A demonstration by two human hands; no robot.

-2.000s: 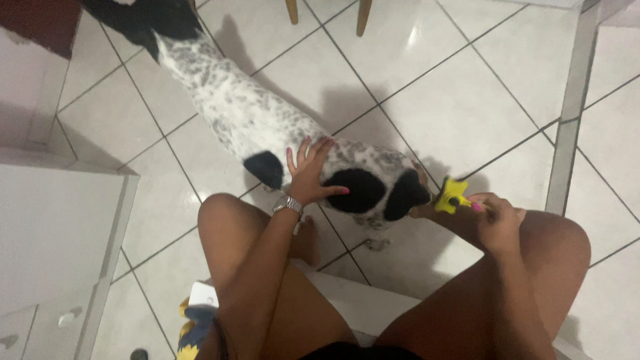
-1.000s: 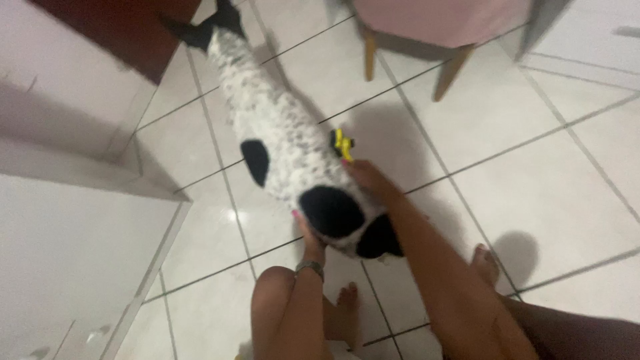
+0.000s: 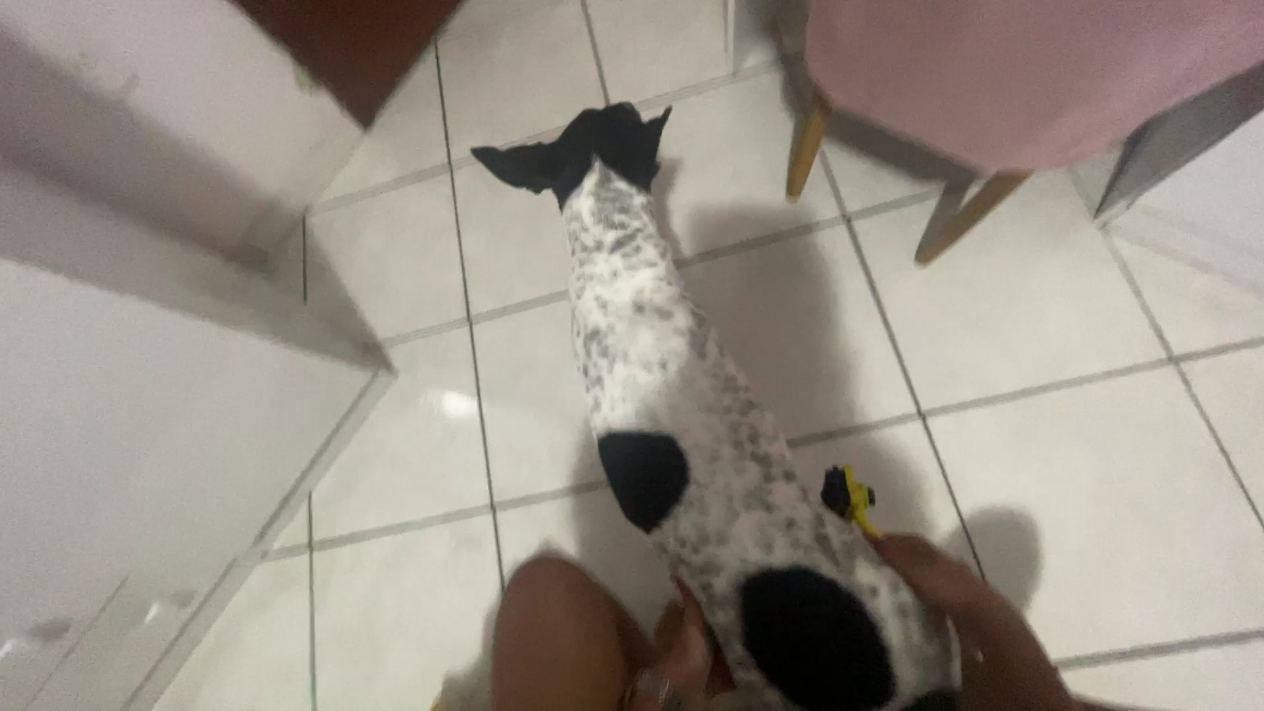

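A white dog with black speckles and large black patches [image 3: 642,326] stands facing away, its black head and ears at the top. My left hand [image 3: 686,637] rests against the dog's left flank, low in the view, its fingers partly hidden by the body. On the other flank is my right hand [image 3: 938,583], holding a small yellow and black object [image 3: 851,497], perhaps a pet brush, which sticks out beside the dog's right side. The grip itself is partly hidden.
A pink seat [image 3: 968,79] with wooden legs stands at the upper right. White cabinet fronts [image 3: 148,425] line the left side. My bent knee [image 3: 558,632] is at the bottom. Light tiles [image 3: 1017,316] cover the floor, and a dark red surface [image 3: 346,49] lies at the top left.
My left hand has gone from on top of the dog's back to its flank. The yellow object in my right hand has moved from over my thigh to the dog's right side. The view has shifted.
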